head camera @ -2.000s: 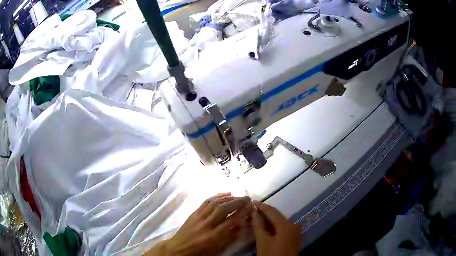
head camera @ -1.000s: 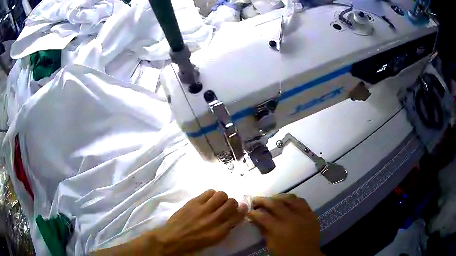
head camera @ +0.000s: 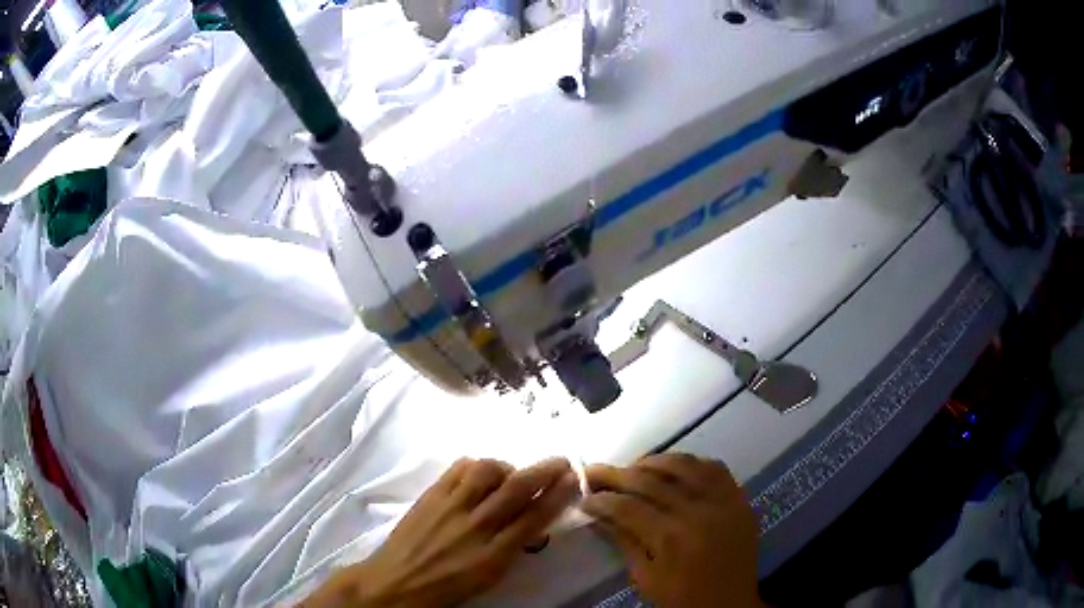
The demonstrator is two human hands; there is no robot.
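A large white garment piece [head camera: 202, 321] spreads from the left up to the needle area of the white JACK sewing machine [head camera: 476, 166]. My left hand [head camera: 476, 523] lies on the cloth in front of the needle, its fingertips pinching the cloth's edge. My right hand [head camera: 672, 511] meets it and pinches the same narrow folded edge [head camera: 583, 479] between thumb and finger. Both hands are a little below the presser foot, which is washed out by glare. The jointed edge guide [head camera: 713, 344] is swung out to the right of the needle.
The dark green lamp arm [head camera: 285, 65] rises from the machine head. Green fabric [head camera: 74, 204] and red fabric [head camera: 54, 457] show in the heap at left. Black-handled scissors [head camera: 1004, 184] lie on grey cloth at right. A measuring scale [head camera: 880, 410] runs along the table front.
The camera view has shifted, so the machine head appears larger and further left than at first. My fingertips stay together at the cloth edge, with small changes in the fingers' pose.
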